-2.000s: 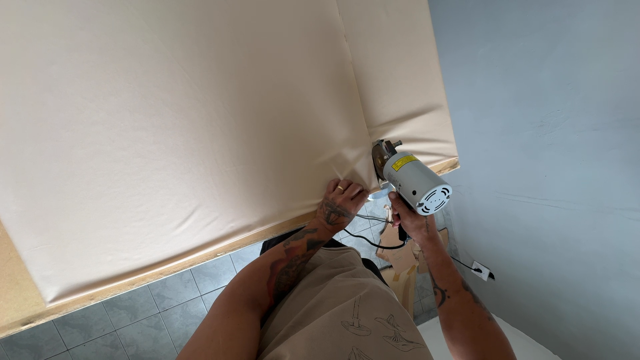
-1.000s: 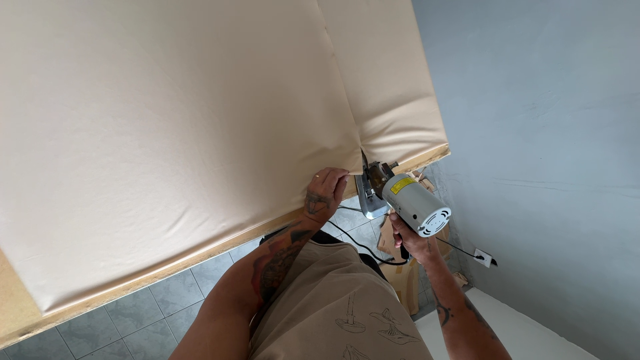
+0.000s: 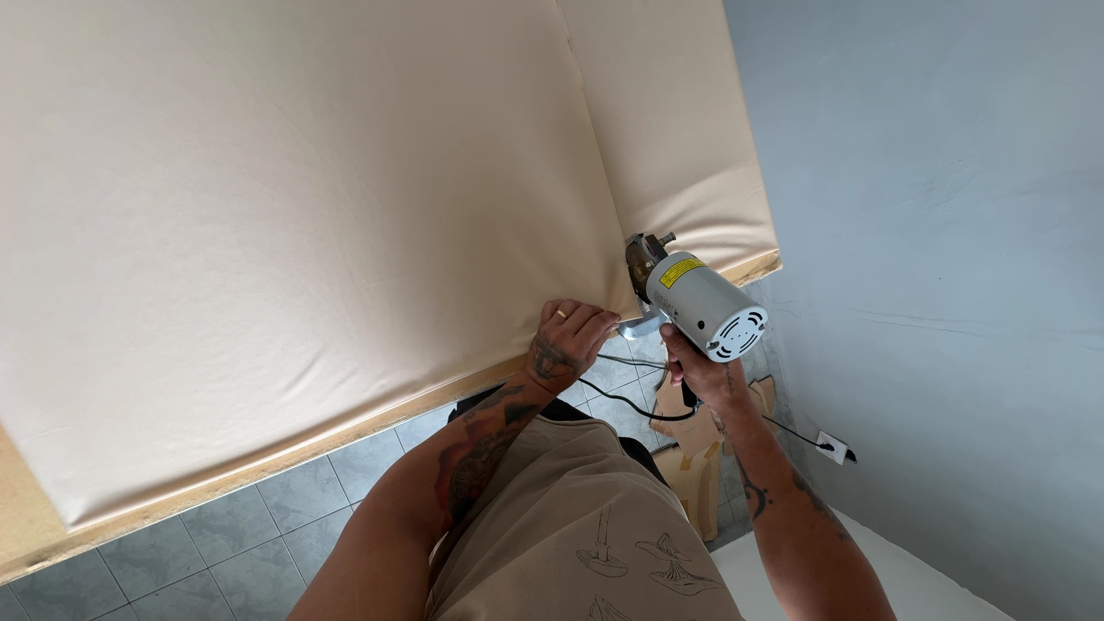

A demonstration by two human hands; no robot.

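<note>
Beige fabric [image 3: 345, 190] lies spread over a wooden table, with a slit running up from the cutter. My right hand [image 3: 700, 369] grips a grey electric rotary fabric cutter [image 3: 707, 297] by its handle, mostly hidden below the motor. The cutter's head is at the slit near the table's front edge, its blade largely hidden. Just left of it, my left hand [image 3: 573, 336] pinches the fabric's front edge between thumb and fingers. To the right of the slit, the fabric is wrinkled.
The table's wooden edge [image 3: 285, 461] runs along the front. A grey wall [image 3: 931, 216] stands at the right, with a power socket [image 3: 831, 448] and a plugged-in cord. A black cable [image 3: 634, 405] hangs below the cutter. Cut brown pieces [image 3: 694, 431] are near the tiled floor.
Compared with one second ago, the cutter has moved up from the table's edge into the fabric along the slit. My left hand keeps its hold on the fabric's edge.
</note>
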